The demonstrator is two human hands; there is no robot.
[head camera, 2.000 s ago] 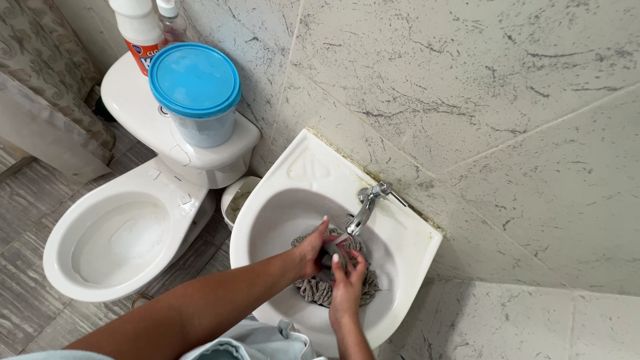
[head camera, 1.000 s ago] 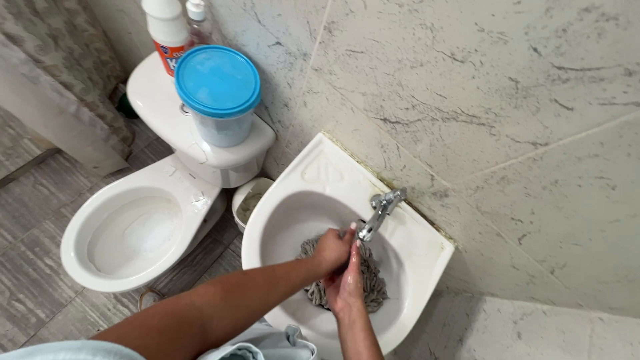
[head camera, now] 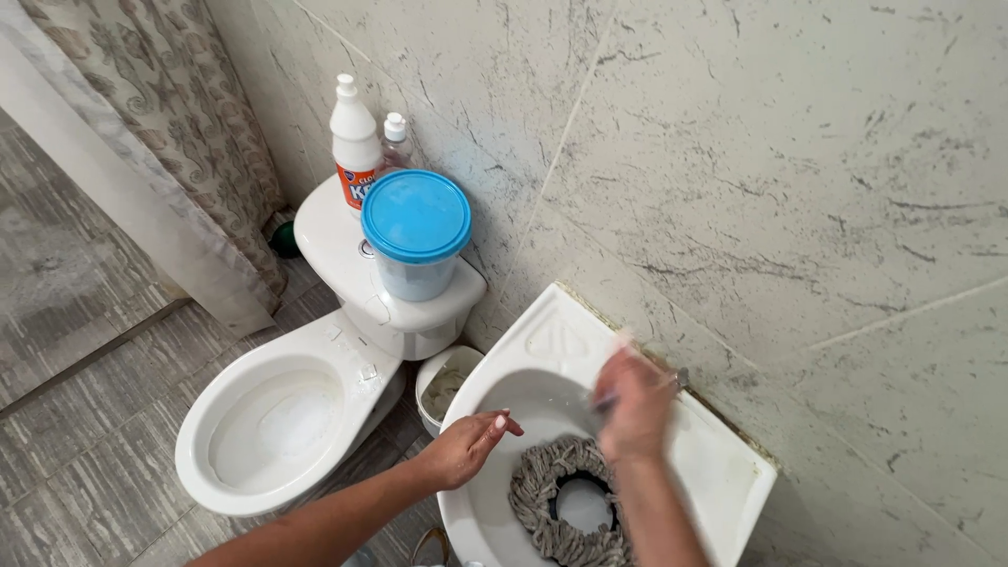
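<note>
A grey string mop head (head camera: 543, 504) with a dark ring at its centre lies in the basin of the white corner sink (head camera: 724, 488). My left hand (head camera: 472, 449) hangs over the sink's left rim, fingers loosely bent, holding nothing. Blurred by motion, my right hand (head camera: 634, 405) is at the chrome faucet (head camera: 679, 379) and covers most of it; whether its fingers grip the faucet cannot be told.
Left of the sink stands a white toilet (head camera: 346, 346). Its tank bears a tub with a blue lid (head camera: 416, 214), a white bleach bottle (head camera: 354, 134) and a clear bottle (head camera: 395, 138). A small waste bin (head camera: 445, 386) sits between toilet and sink. A patterned curtain (head camera: 173, 118) hangs at left.
My hands, together under the faucet before, have parted: the left has moved left to the sink's rim, the right up to the faucet. The mop head's ring now shows. The view has shifted.
</note>
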